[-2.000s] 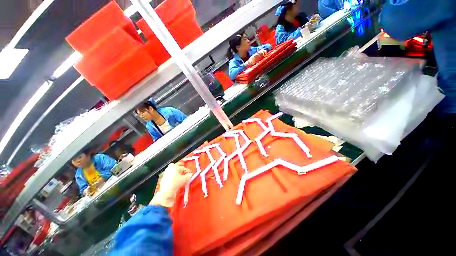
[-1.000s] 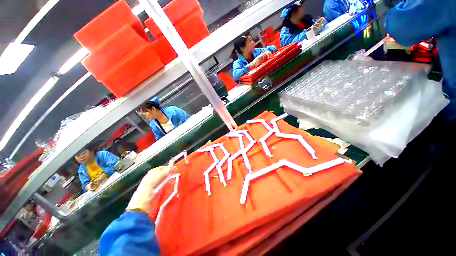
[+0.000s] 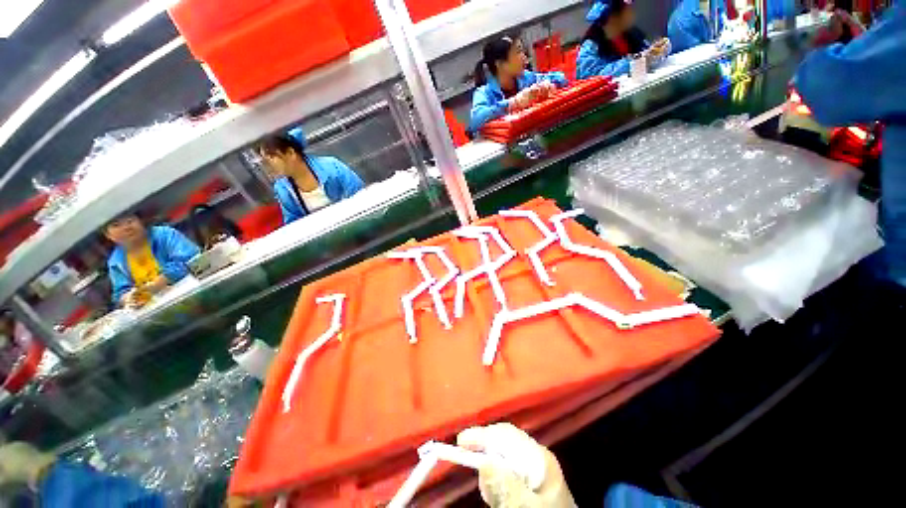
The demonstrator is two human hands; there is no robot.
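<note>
Several bent white strips [image 3: 566, 306] lie on a grooved red foam tray [image 3: 447, 367] in front of me. One strip [image 3: 315, 349] lies apart at its left side. My right hand [image 3: 519, 468], in an off-white glove, is at the bottom centre before the tray's near edge. It holds another bent white strip [image 3: 452, 455], whose lower end runs out of the picture. Whether it also holds a cloth I cannot tell. My left hand [image 3: 22, 464], gloved and blurred, is at the lower left edge, partly cut off, away from the tray.
Crinkled clear plastic [image 3: 184, 427] and a small pale bottle [image 3: 248, 349] are left of the foam. Clear plastic trays [image 3: 715, 184] with white sheets [image 3: 785, 283] are at right. A metal post [image 3: 434, 109] rises behind the foam. People in blue smocks sit across the green conveyor.
My left hand has left the foam's left side and moved to the lower left edge. My right hand has come into view with a strip. Fewer strips lie at the foam's left. The view has tilted.
</note>
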